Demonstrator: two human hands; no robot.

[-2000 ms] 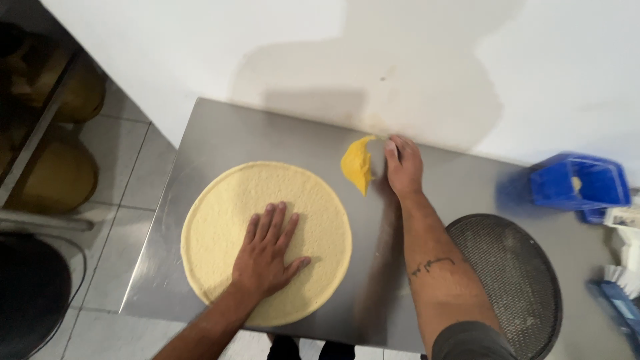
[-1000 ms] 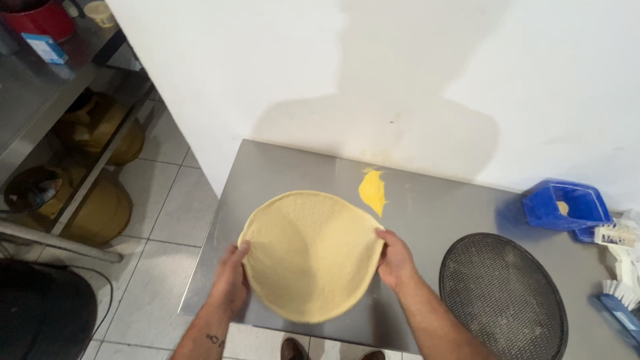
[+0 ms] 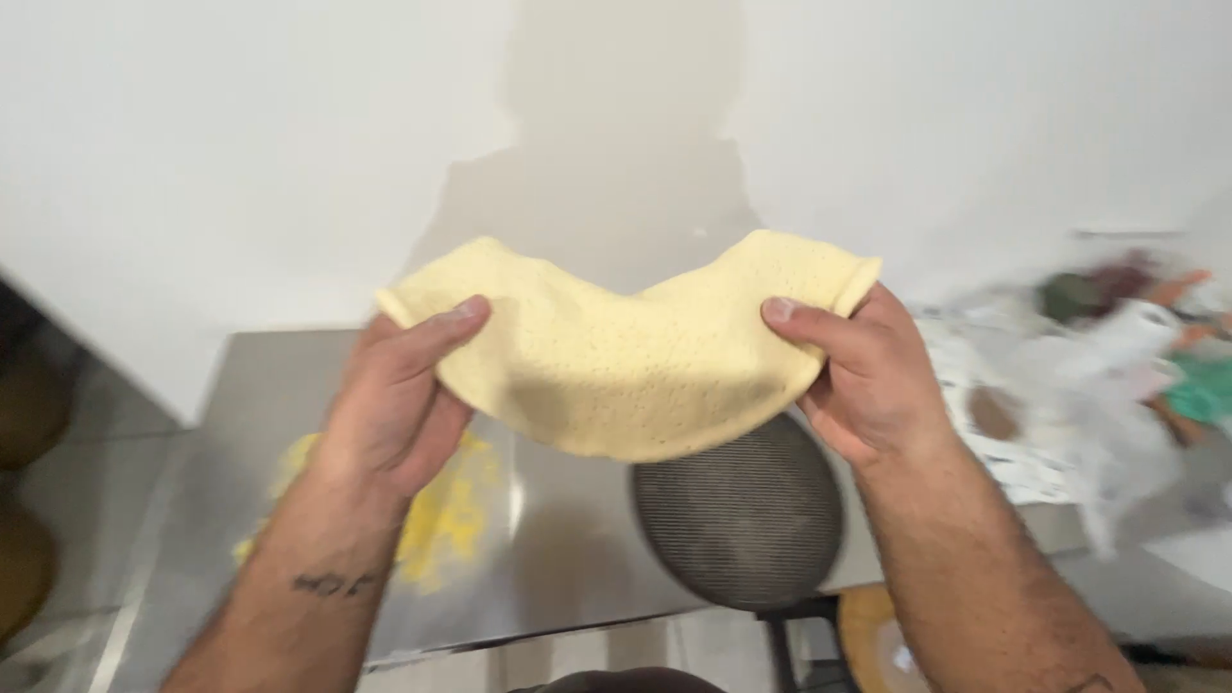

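A round sheet of pale dough point(image 3: 635, 375) with small holes hangs between my two hands, raised above the steel table and sagging in the middle. My left hand point(image 3: 399, 395) grips its left side, thumb on top and fingers beneath. At the right side, my right hand point(image 3: 861, 366) holds it the same way. Below and slightly right of the dough, a round dark mesh pizza screen point(image 3: 741, 520) lies on the table, its upper edge hidden by the dough. Yellow flour or meal point(image 3: 443, 520) is spread on the steel, partly behind my left forearm.
The steel table point(image 3: 577, 577) runs along a white wall point(image 3: 241, 144). At right are clear plastic bags point(image 3: 1107, 433), a patterned white sheet point(image 3: 1006, 462) and blurred coloured items. A round yellowish object point(image 3: 871, 635) stands below the table's front edge. Tiled floor shows at left.
Two seconds ago the dough lay flat under my left hand; now both hands hold it up, higher than a second ago. Yellow meal shows where it lay. The view has shifted right.
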